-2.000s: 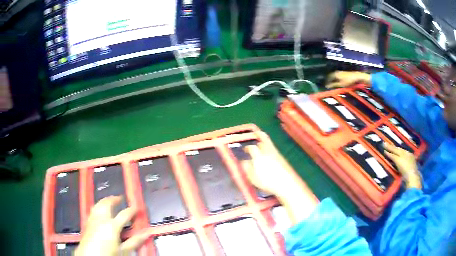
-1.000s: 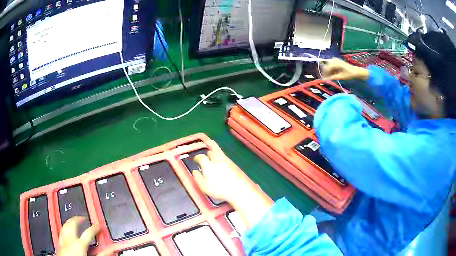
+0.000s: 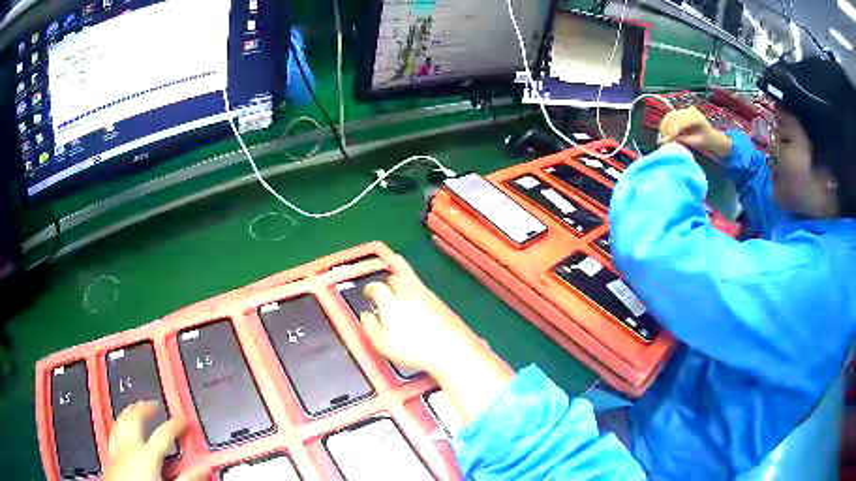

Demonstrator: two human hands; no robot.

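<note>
A salmon-red tray lies in front of me with dark-screened phones in its upper row. The third phone and fourth phone bear white handwritten marks and faint reddish text mid-screen. Lower-row phones, one a white-screened phone, are cut off by the picture's edge. My left hand, partly cut off, has thumb and finger apart over the lower part of the second phone. My right hand lies over the rightmost upper phone; some fingertips are hidden, so its grip is unclear.
Right of my tray, stacked orange-red trays hold phones, one with a lit screen beside a white cable. A neighbour in a blue smock leans over them. Monitors stand behind the green mat.
The view has swung right since the first frame. Faint reddish text now shows on the third and fourth phones. The neighbour's hand has moved right and a cable hangs differently. My hands have barely moved over the tray.
</note>
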